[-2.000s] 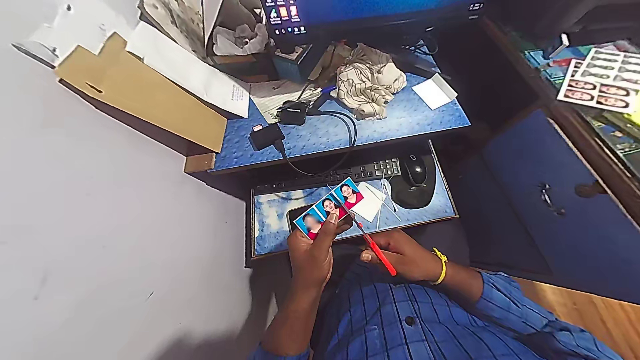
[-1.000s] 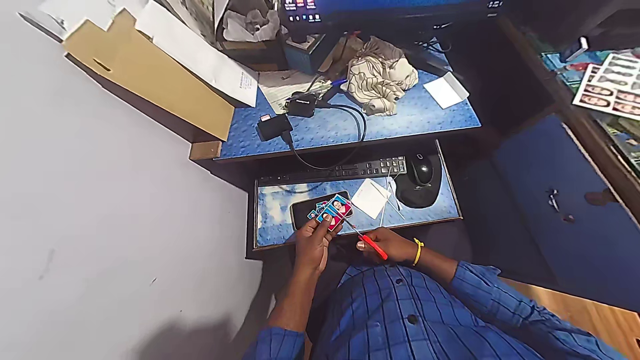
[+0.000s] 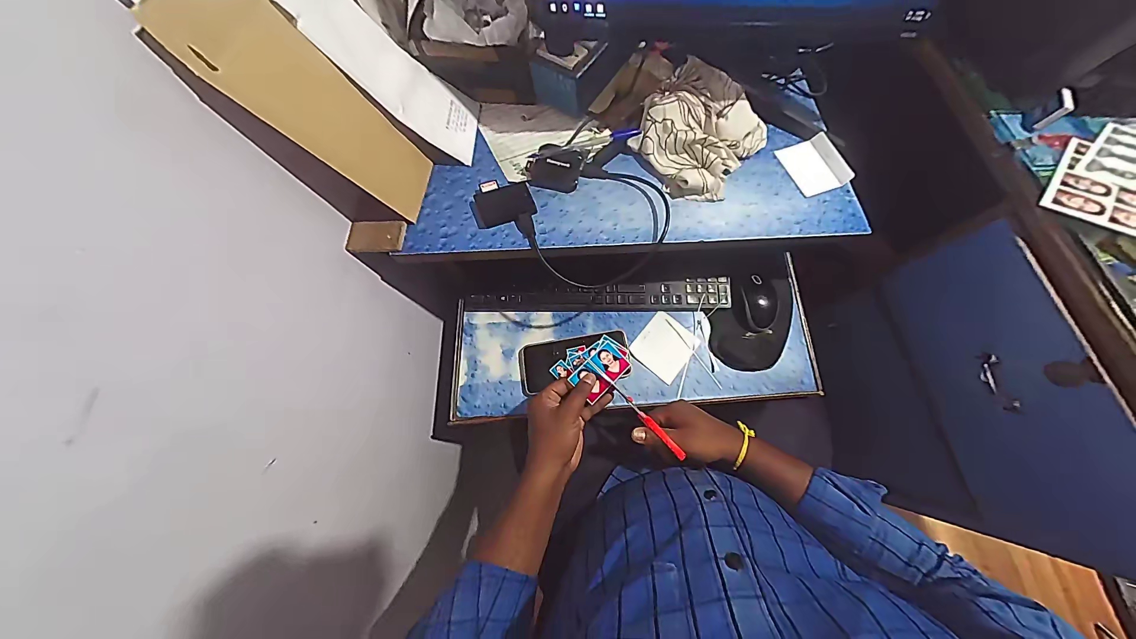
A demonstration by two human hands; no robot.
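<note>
My left hand [image 3: 564, 417] pinches a small piece of printed portrait photos [image 3: 610, 356] with blue backgrounds, over the keyboard tray. My right hand [image 3: 697, 433] holds red-handled scissors [image 3: 658, 431], whose blades reach up and left to the photos. How far apart the blades are cannot be told. Behind the left fingers, a dark smartphone [image 3: 537, 359] lies on the blue tray, with small cut photos [image 3: 561, 368] on or over it. A white paper square [image 3: 661, 346] and thin white paper strips [image 3: 701, 359] lie to the right of the phone.
A black keyboard [image 3: 621, 294] and a mouse [image 3: 759, 303] on a dark pad sit on the tray. The blue desktop [image 3: 763, 217] above bears cabled black devices [image 3: 504, 205], a crumpled cloth [image 3: 697, 133] and a folded white paper [image 3: 812, 166]. Photo sheets [image 3: 1087, 188] lie at far right; a wall is at left.
The strip of several portraits in my left hand now shows as a shorter piece. My left hand has come down with it, nearer the phone. The scissors remain in my right hand.
</note>
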